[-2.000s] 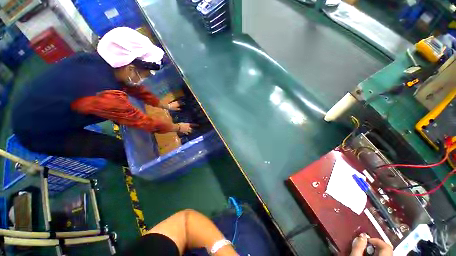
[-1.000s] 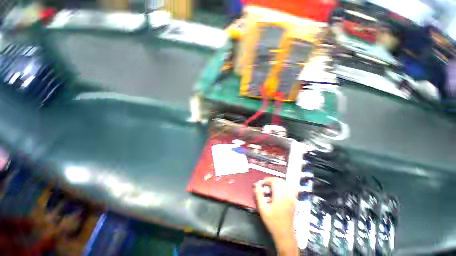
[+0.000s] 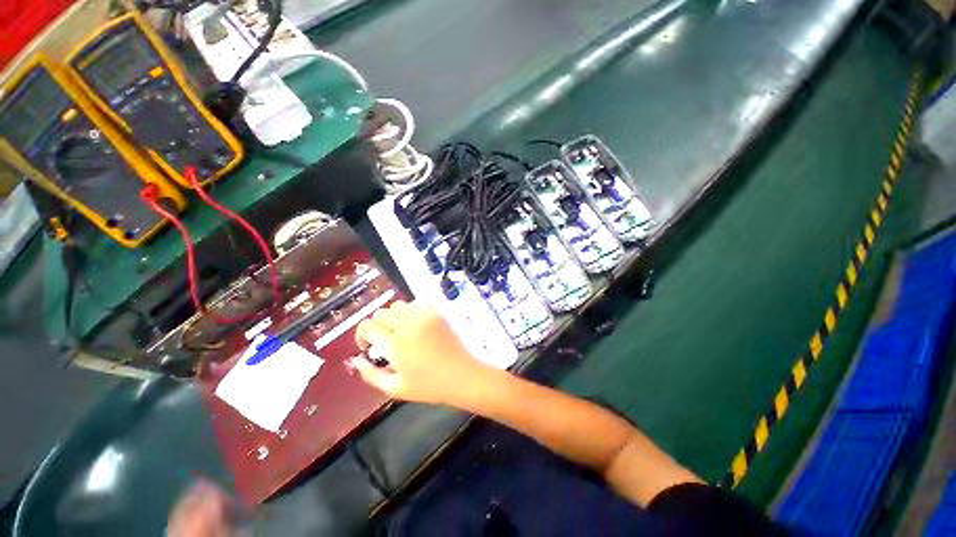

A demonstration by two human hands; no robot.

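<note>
My right hand (image 3: 414, 351) reaches in from the lower right. Its thumb and fingers are around the dark rotary knob (image 3: 374, 358) on the dark red test box (image 3: 341, 393). My left hand (image 3: 204, 511) is blurred and cut off at the bottom edge, near the box's front left corner; its fingers cannot be made out. A white paper slip (image 3: 269, 391) and a blue-capped pen (image 3: 304, 327) lie on the box. To its right is a white power strip (image 3: 477, 334) with black plugs. Several open units (image 3: 542, 262) with circuit boards lie in a row beside it, with bundled black cords (image 3: 482, 215) on them.
Two yellow-edged multimeters (image 3: 152, 105) stand on the green shelf (image 3: 283, 168), with red test leads (image 3: 189, 257) running to the box. A white cable (image 3: 404, 152) is behind the strip. A blue crate (image 3: 865, 441) is at the lower right.
The view has swung right, away from the crouching worker, to the box and units. My right hand stays at the knob. My left hand now shows as a blur at the bottom edge.
</note>
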